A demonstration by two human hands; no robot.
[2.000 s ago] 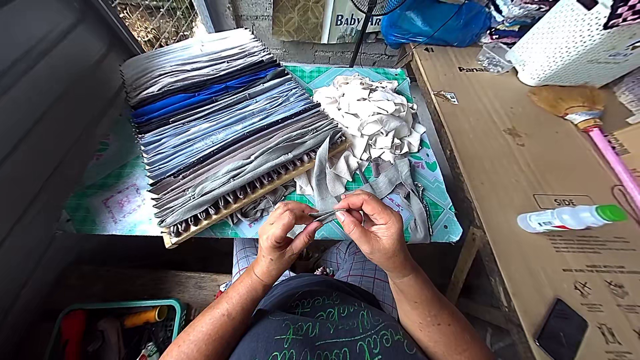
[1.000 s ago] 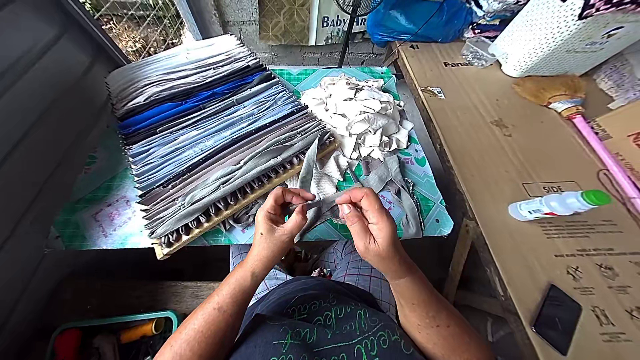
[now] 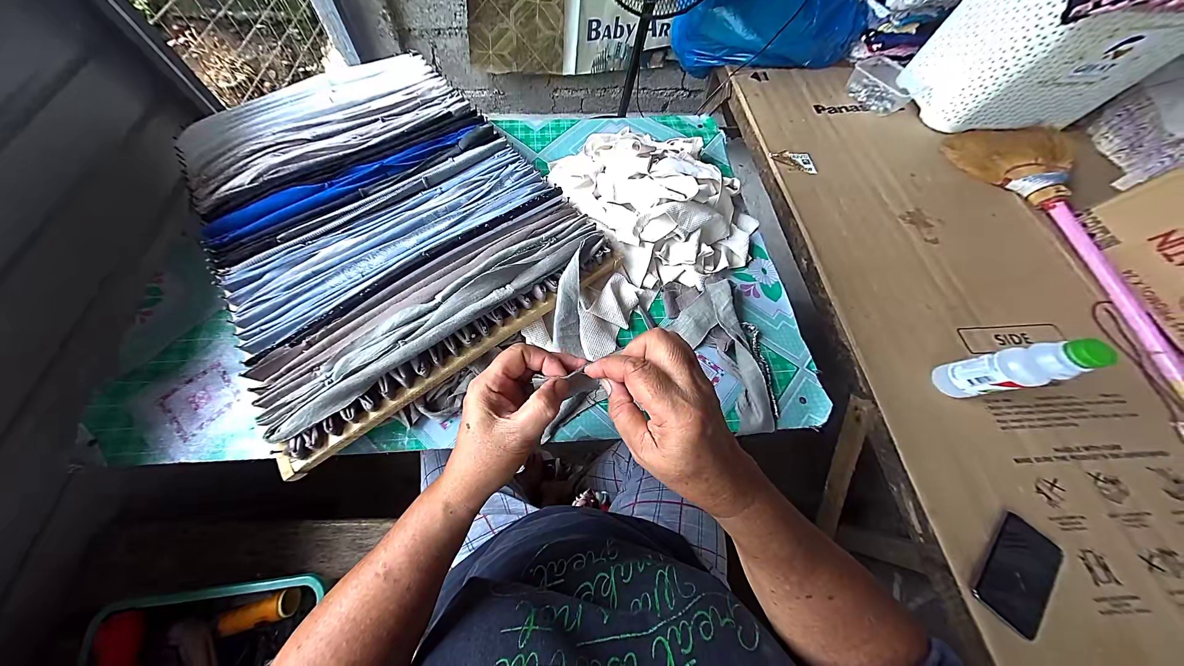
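Note:
My left hand (image 3: 507,407) and my right hand (image 3: 671,416) meet above the table's front edge, pinching a grey fabric strip (image 3: 572,400) between thumbs and fingertips. Left of them lies a wooden frame (image 3: 453,363) with fabric strips stretched across it in grey, blue and black bands (image 3: 370,240); looped ends sit along its near rail. Behind my hands is a heap of cream fabric strips (image 3: 657,203). More grey strips (image 3: 717,324) lie just beyond my right hand on the green patterned table cover (image 3: 795,370).
A cardboard-covered table (image 3: 888,259) at right holds a green-capped bottle (image 3: 1017,368), a black phone (image 3: 1017,573), a pink-handled broom (image 3: 1101,268) and a white perforated basket (image 3: 999,74). A blue plastic bag (image 3: 768,32) is at the back. A green-rimmed bin (image 3: 213,592) stands at lower left.
The grey strip, spread more widely between my hands one second ago, is now pinched closer together at my fingertips. The framed strips and the cream heap lie as before.

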